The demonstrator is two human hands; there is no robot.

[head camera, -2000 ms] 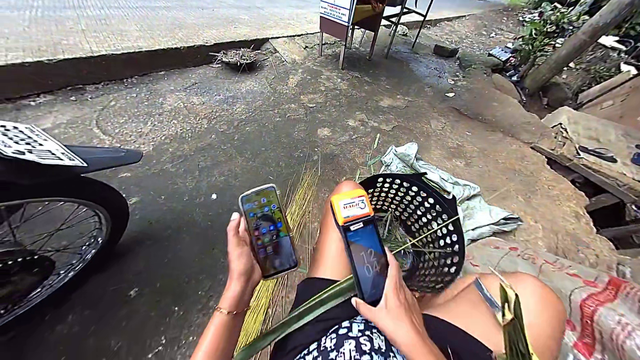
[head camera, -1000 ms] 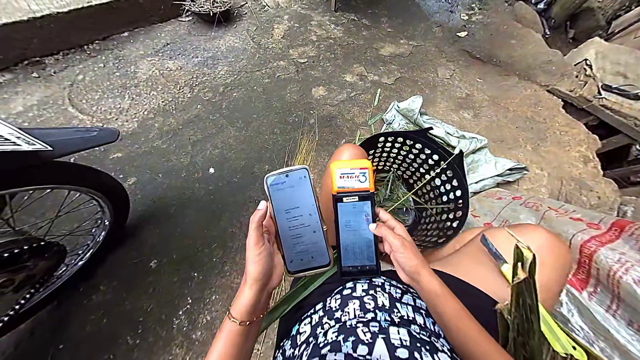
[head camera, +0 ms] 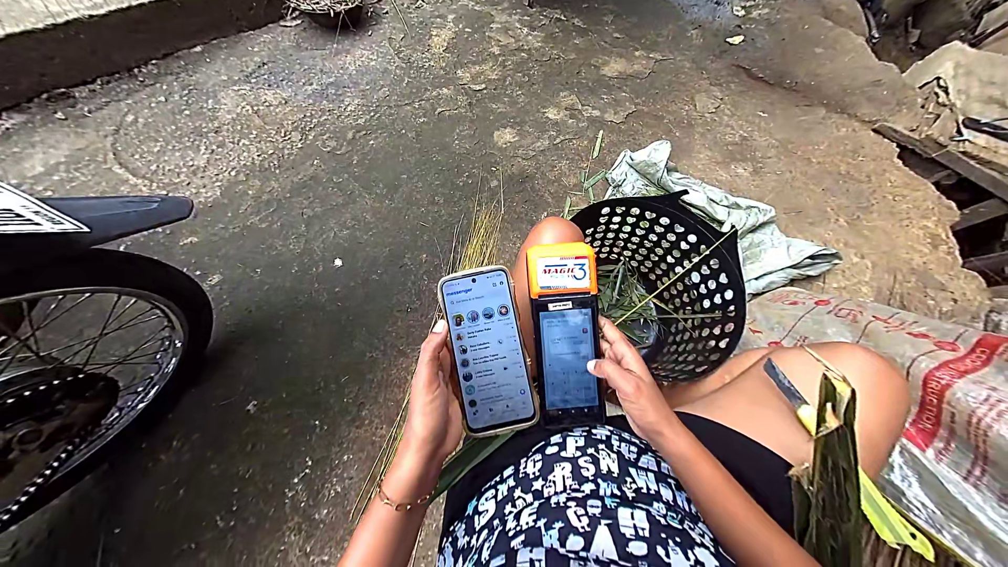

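My left hand (head camera: 437,390) holds a smartphone (head camera: 490,350) upright by its left edge, its lit screen showing a list. Beside it, my right hand (head camera: 634,382) grips a black handheld payment terminal (head camera: 568,358) with an orange top; the thumb lies at the right side of its lit screen. The two devices stand side by side in front of my patterned shirt. Behind the terminal, a black perforated plastic basket (head camera: 713,295) leans tilted between my legs, with green leaf strips (head camera: 622,295) inside. A knife (head camera: 787,390) lies on my right thigh, next to a bundle of palm leaf pieces (head camera: 835,465).
A motorcycle's rear wheel (head camera: 177,315) and mudguard are at the left. Thin yellowish leaf ribs (head camera: 480,236) lie on the ground by my left knee. A pale cloth sack (head camera: 748,228) lies behind the basket, and a printed woven sack (head camera: 874,331) is under my right leg. Broken boards (head camera: 945,165) lie at far right.
The phone and the terminal have come closer together since the first frame. The phone screen went from app icons to lists, and the terminal's from a clock to a pale page. The view has tipped down.
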